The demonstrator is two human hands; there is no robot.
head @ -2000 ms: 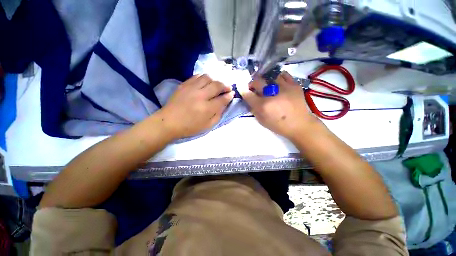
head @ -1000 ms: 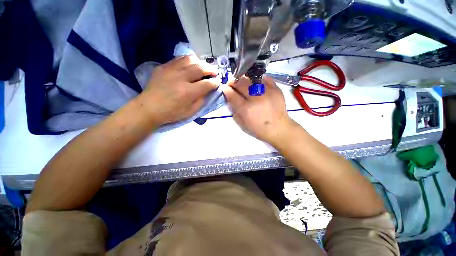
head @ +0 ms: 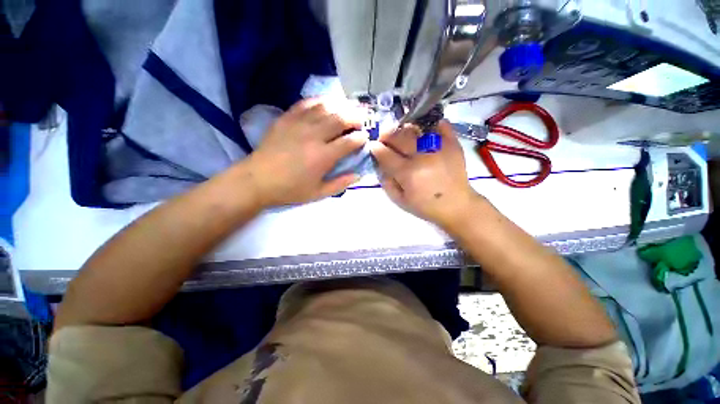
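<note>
The navy and grey-blue garment (head: 178, 118) lies in a heap left of the needle. My left hand (head: 304, 154) presses and grips its grey-blue edge just left of the presser foot (head: 371, 120). My right hand (head: 422, 170) is at the foot's right front, fingertips bent close to the small navy piece (head: 373, 135). That piece lies between the fingertips of both hands. Whether my right fingers pinch it or only rest on it is hard to tell. The needle area is glaring and partly hidden.
Red-handled scissors (head: 517, 146) lie right of my right hand, blades towards the machine. The machine head with a control panel (head: 624, 75) hangs over the upper right. A ruler strip (head: 331, 264) runs along the table's front edge. Grey-green pieces (head: 655, 316) are at lower right.
The camera view has shifted and returned. The grey-blue edge that ran below my hands is now gathered under my left hand, whose fingers are more curled. Both hands stay beside the foot.
</note>
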